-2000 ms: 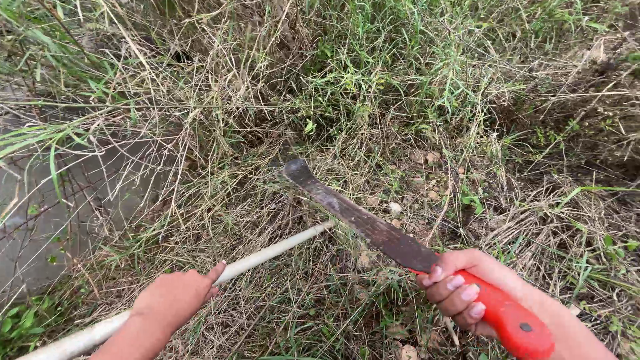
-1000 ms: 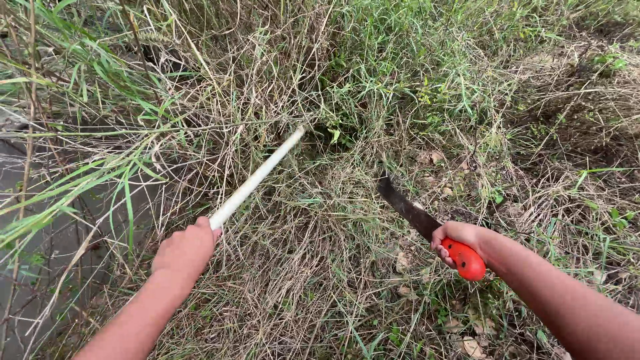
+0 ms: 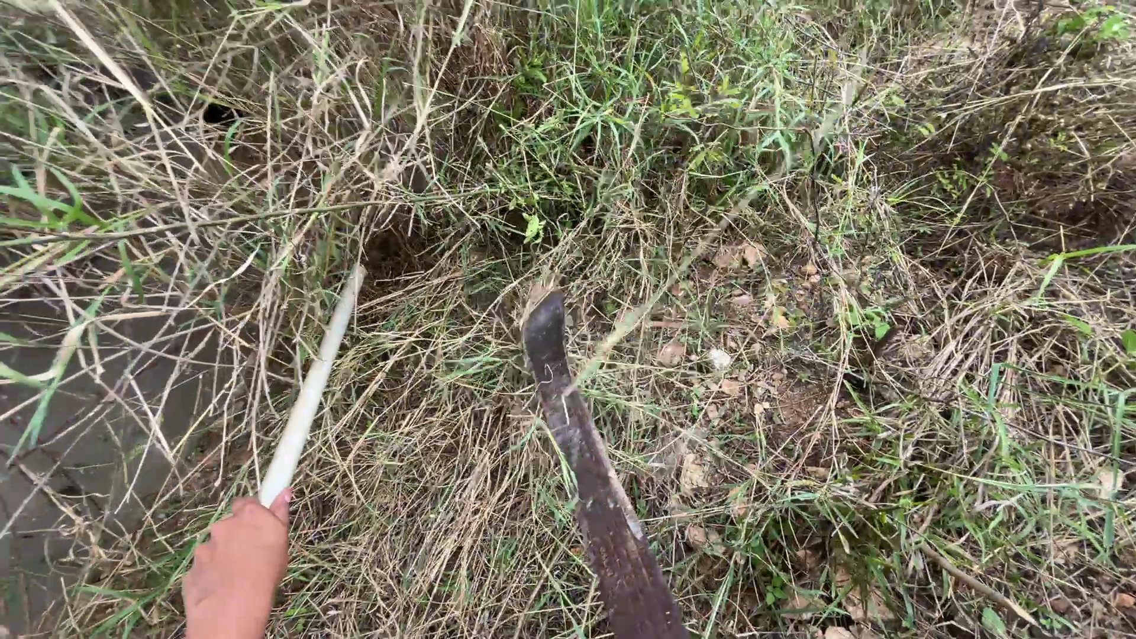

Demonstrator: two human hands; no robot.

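Note:
My left hand, low at the left, is closed around a pale, smooth stick. The stick slants up and a little right, its far end among dry grass stems. From the bottom edge, right of centre, rises a machete's dark, worn blade, its curved tip over the cut and flattened grass. Bits of grass cling to the blade. The machete's handle and my right hand lie outside the view.
Murky water lies at the left behind overhanging stems. Green grass stands at the top centre. Small stones and bare soil show right of the blade, with dry brush at the upper right.
The machete's blade now points more steeply up the view, and my right hand and the red handle have left the frame. My left hand still holds the stick, now more upright than two seconds ago.

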